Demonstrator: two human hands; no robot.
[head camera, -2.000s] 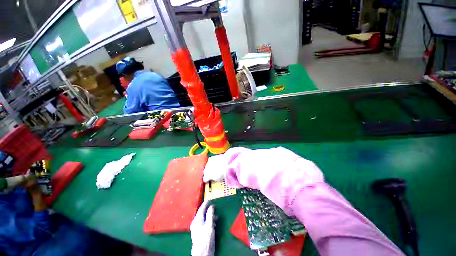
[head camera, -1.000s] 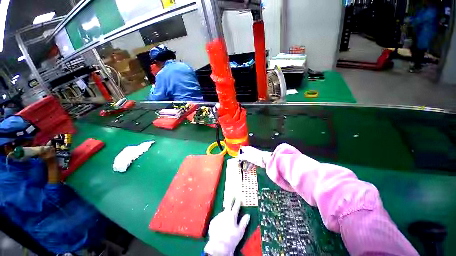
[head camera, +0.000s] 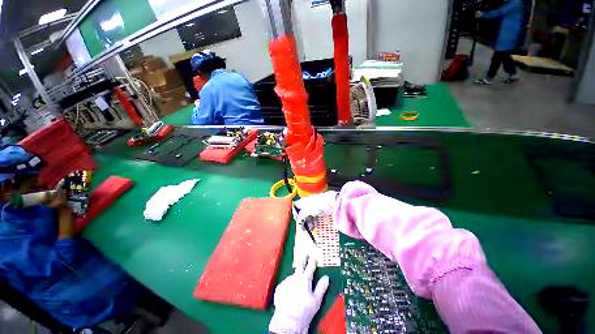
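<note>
A white label sheet with a small grid (head camera: 328, 242) lies on the green bench in front of me. My left hand (head camera: 297, 301), in a white glove, rests at the sheet's near end with its fingertips on the paper. My right hand (head camera: 316, 207), gloved below a pink sleeve, is over the sheet's far end and holds a thin dark stick (head camera: 308, 229), tweezers or a pen, pointing down at the sheet. A green circuit board (head camera: 378, 292) lies right of the sheet, partly under my right sleeve and cut off by the lower edge.
A red foam pad (head camera: 246, 253) lies left of the sheet, a white cloth (head camera: 169, 199) further left. A wrapped post (head camera: 301, 130) and yellow tape roll (head camera: 282, 189) stand beyond. A dark scanner (head camera: 565, 301) is at the right. Coworkers in blue sit left (head camera: 65, 261) and across the conveyor (head camera: 229, 99).
Since the first frame both hands have come onto the sheet and more of it shows. In the last second, the dark stick has tilted towards my left fingertips. A person has moved left in the background.
</note>
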